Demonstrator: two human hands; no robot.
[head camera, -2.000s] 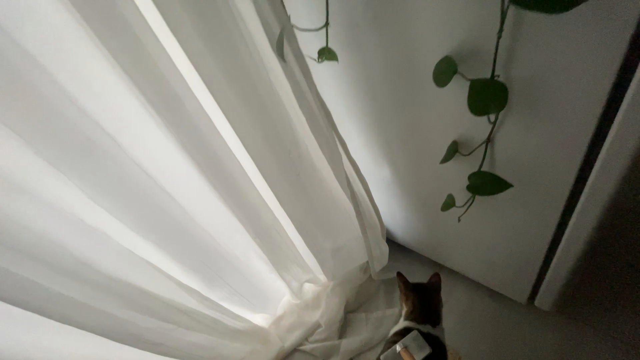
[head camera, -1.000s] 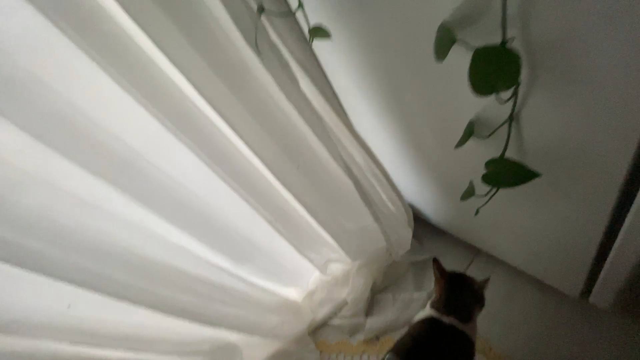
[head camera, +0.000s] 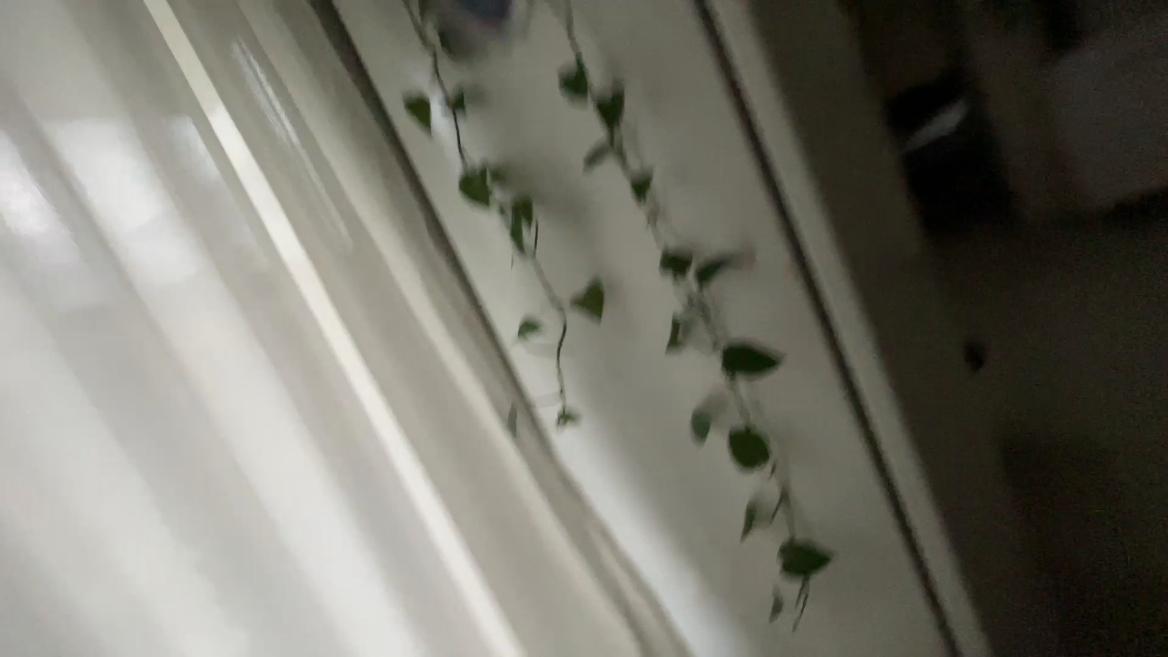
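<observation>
Neither my left hand nor my right hand shows in the head view. A sheer white curtain (head camera: 301, 383) fills the left side in long slanting folds, with bright light coming through it. Just right of the curtain, a trailing vine with green leaves (head camera: 474, 185) hangs before a pale wall panel. A second, longer vine (head camera: 748, 447) hangs farther right and reaches lower. At the top edge is a blurred bluish thing (head camera: 484, 11); what it is, I cannot tell.
The pale panel (head camera: 630, 383) stands behind the vines. A dark slanting gap (head camera: 821, 310) runs down its right side, beside a pale frame edge (head camera: 844, 274). Farther right it is dim, with a dark object bearing a light patch (head camera: 949, 137).
The view has swung upward, so more of the vines shows. The cat seen low in the earlier frames, by the curtain's bottom, is out of view.
</observation>
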